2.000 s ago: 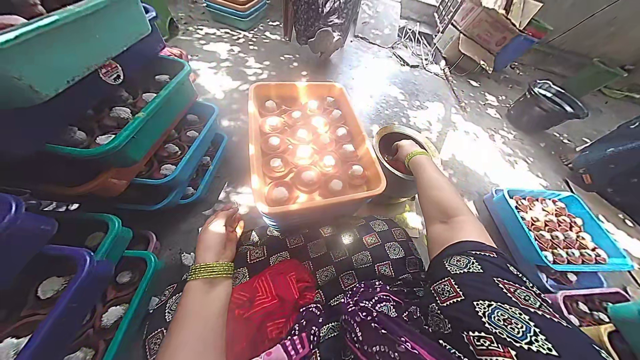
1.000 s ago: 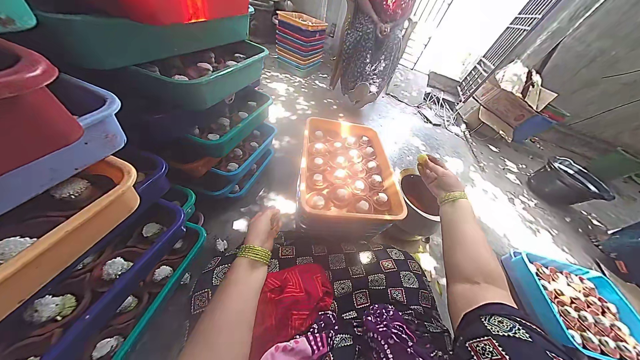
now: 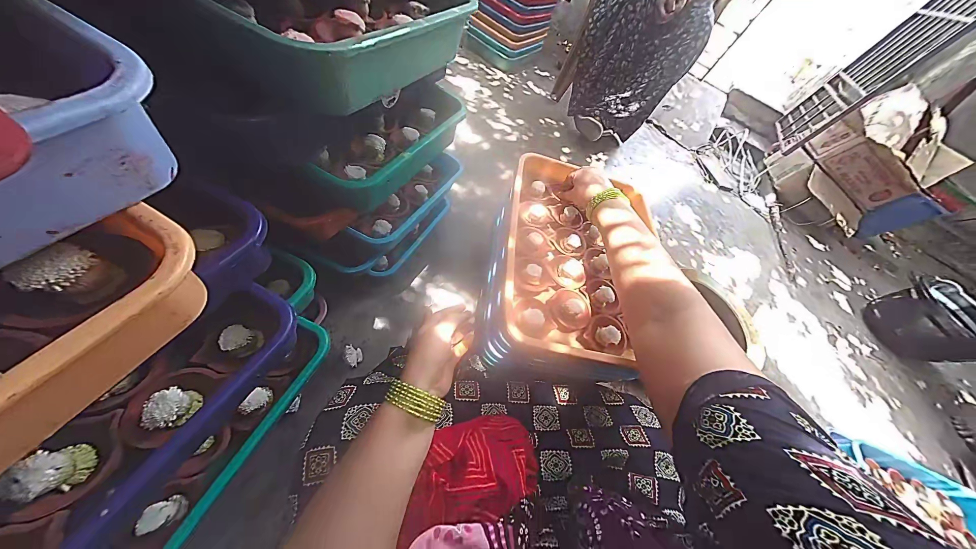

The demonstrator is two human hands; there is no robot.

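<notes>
An orange plastic tray (image 3: 503, 320) on a stack of trays stands before my knees, filled with rows of small clay cups, each with a white tuft on top, such as the cup at the near right corner (image 3: 608, 334). My right hand (image 3: 585, 187) reaches in at its far end, fingers down among the cups; whether it holds anything is hidden. Beside the tray's lower left side, my left hand (image 3: 440, 343) is raised with fingers partly bent, apparently empty. Partly behind my right forearm is a round pot (image 3: 751, 335) with dark contents.
Stacked trays of cups, including a green tray (image 3: 358, 72) and an orange one (image 3: 164, 282), rise at the left. At the far side stands a person (image 3: 637, 61). Cardboard boxes (image 3: 862, 164), a black tub (image 3: 926, 316) and a blue tray (image 3: 877, 450) are on the right.
My right hand was in the pot, then raised above it holding something small and yellowish; now it is at the far end of the orange tray. The view has shifted.
</notes>
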